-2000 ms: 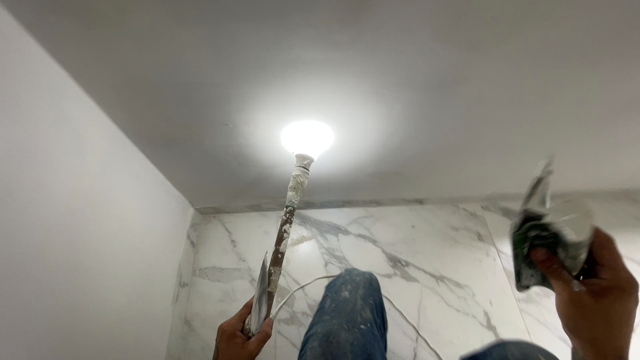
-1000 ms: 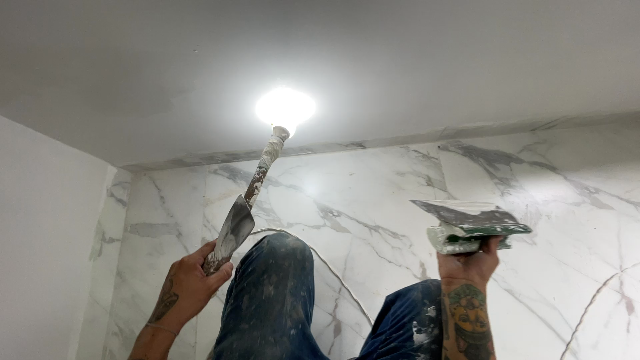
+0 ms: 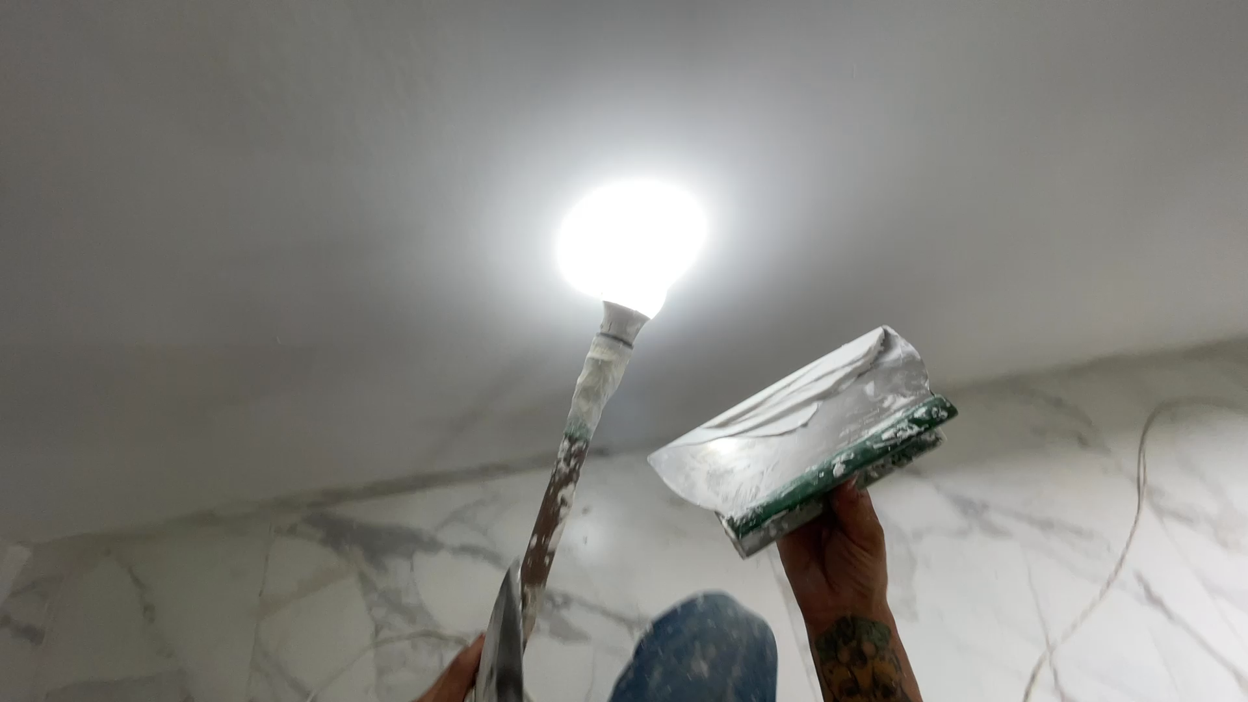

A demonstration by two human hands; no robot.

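Observation:
My left hand [image 3: 460,676], mostly cut off by the bottom edge, is round the lower end of a plaster-spattered stick [image 3: 556,512] and a metal blade [image 3: 504,634] held against it. A lit bulb [image 3: 634,239] sits in a socket on the stick's upper end, close below the ceiling. My right hand [image 3: 840,541] grips a wide plastering blade with a green handle [image 3: 843,463]. White compound [image 3: 780,414] lies in ridges along its blade, which tilts up to the right.
The grey-white ceiling [image 3: 292,244] fills the upper view and meets a marble-patterned wall [image 3: 322,585] below. A thin cable [image 3: 1136,507] hangs at the right. My knee in blue jeans [image 3: 700,648] is at the bottom middle.
The view has tilted up since one second ago. The wide blade in my right hand has come nearer the bulb, and its compound-covered face now shows. The left hand still holds the stick and blade.

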